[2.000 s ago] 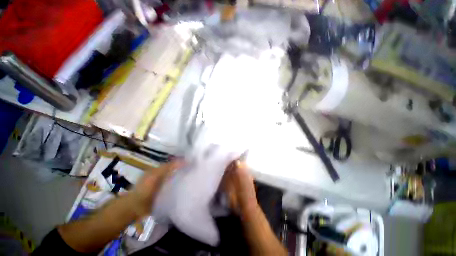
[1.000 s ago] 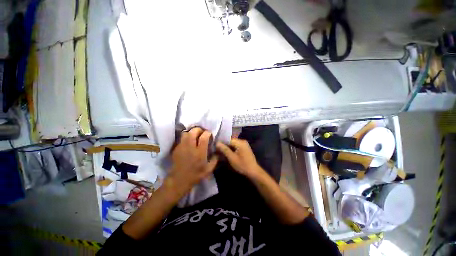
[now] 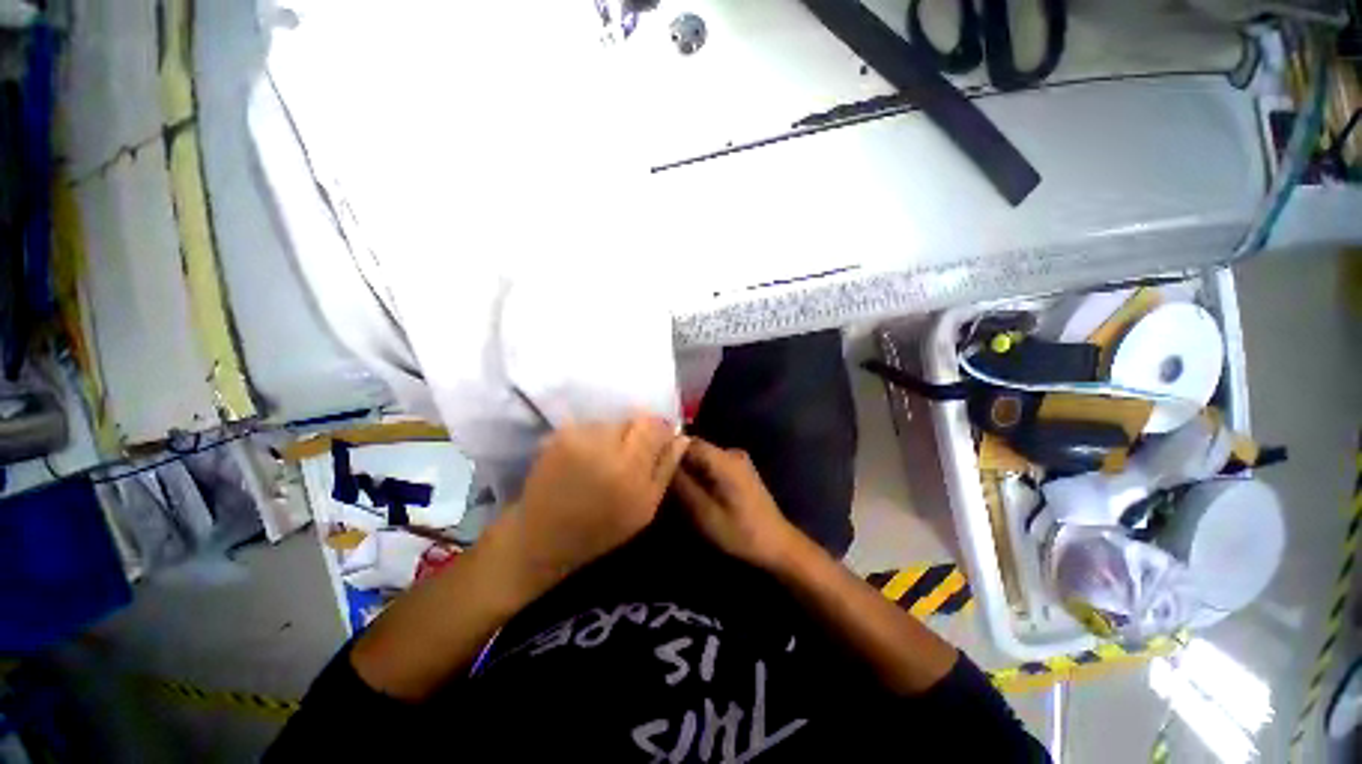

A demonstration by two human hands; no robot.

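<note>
A pale garment piece (image 3: pixel 478 314) lies over the white machine table and hangs over its front edge to my lap. It looks washed out white under the lamp. My left hand (image 3: pixel 598 470) is closed on the fabric at its lower edge. My right hand (image 3: pixel 728 496) touches it from the right, with fingertips pinched at the fabric's edge by the left hand's fingers. A small bit of red shows just above the fingertips; I cannot tell what it is. Small metal machine parts (image 3: pixel 620 18) show at the top edge.
A black flat strip (image 3: pixel 941 105) and black-handled scissors (image 3: pixel 1022 45) lie on the table (image 3: pixel 1105 164), right of the metal parts. A white side bin (image 3: pixel 971 552) with white rolls (image 3: pixel 1167 367) stands right of my lap. A left tray (image 3: pixel 341 555) holds scraps.
The view has shifted, so the table sits higher. My hands have come together at the fabric's edge; the left hand has moved right and the fabric lies smoother over the table edge.
</note>
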